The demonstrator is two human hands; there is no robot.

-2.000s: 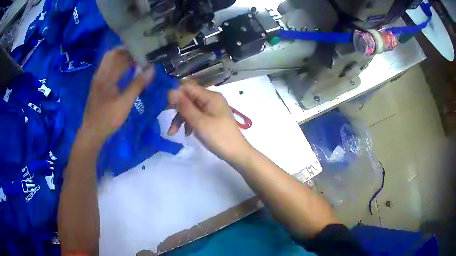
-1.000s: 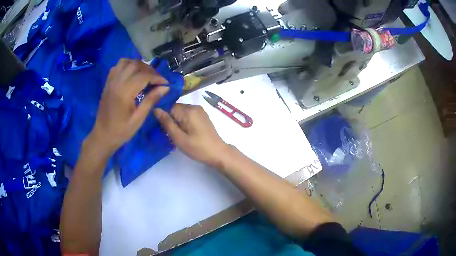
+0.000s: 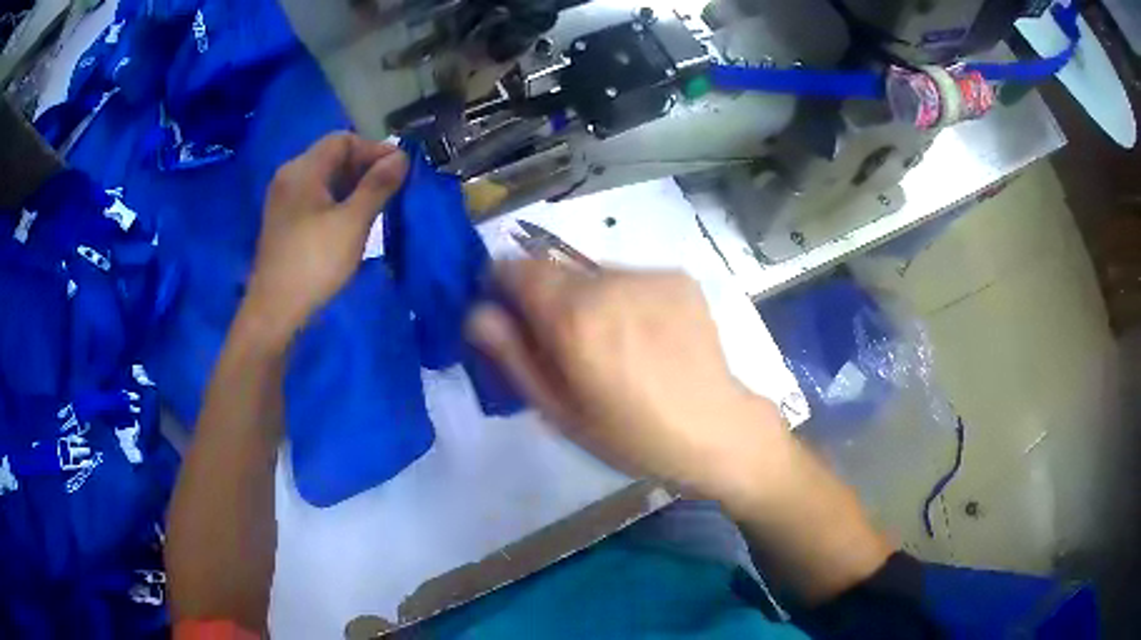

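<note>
A blue fabric pouch (image 3: 357,388) hangs from my left hand over the white table, its rounded end low at the left. More blue fabric (image 3: 438,256) hangs beside it, below the needle area. My left hand (image 3: 332,206) pinches the top edge between thumb and fingertips. My right hand (image 3: 613,356) is blurred at the right side of the fabric, fingers bent; its fingertips overlap the cloth, and whether they grip it is unclear. The thread snips (image 3: 551,243) lie on the table, their handle hidden behind my right hand.
The sewing machine (image 3: 626,81) stands at the top, with blue tape (image 3: 801,83) passing a pink-patterned roll (image 3: 938,98). A heap of blue pouches (image 3: 75,325) fills the left. A clear bag of blue material (image 3: 838,356) lies on the floor at right.
My right hand has moved right and now covers the snips' handle. The fabric has been spread lower, showing a rounded plain end. My left hand has shifted slightly upward.
</note>
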